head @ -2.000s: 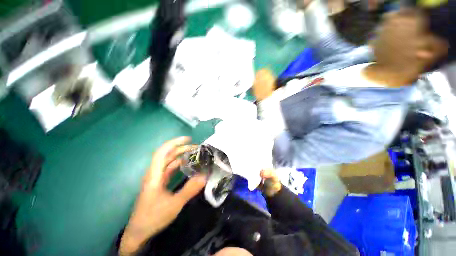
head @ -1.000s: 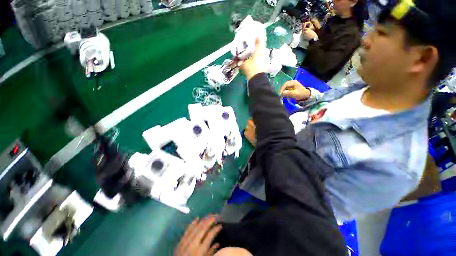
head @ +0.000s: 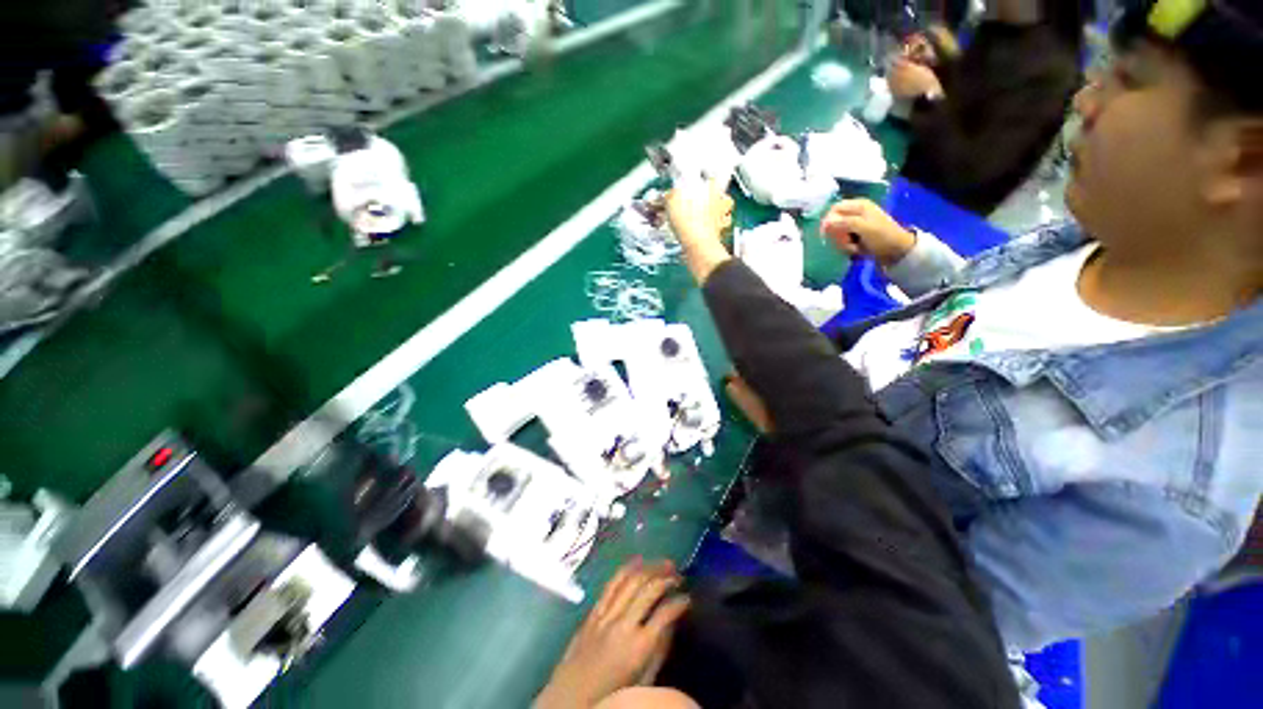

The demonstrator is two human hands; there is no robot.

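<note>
My right hand (head: 700,215) is stretched out over the bench beside the conveyor edge. Its fingers are on a white camera housing (head: 704,155), which is blurred and partly hidden by the hand. My left hand (head: 630,630) is low at the bench's near edge, against my dark sleeve, with nothing visible in it. Three white housings with dark round lenses stand in a slanting row; the nearest housing (head: 520,506) has wire leads trailing from it. The blurred black electric screwdriver (head: 402,506) hangs left of them.
A co-worker in a denim jacket (head: 1094,485) sits close at the right. More white housings (head: 790,173) lie beyond my right hand. A thin white tangle (head: 623,295) lies on the bench. The screw feeder (head: 153,519) is at lower left. One housing (head: 374,187) is on the conveyor.
Since two seconds ago, the housing has gone from in front of me to the far bench with my right hand. My left hand has come away from it. The view has turned.
</note>
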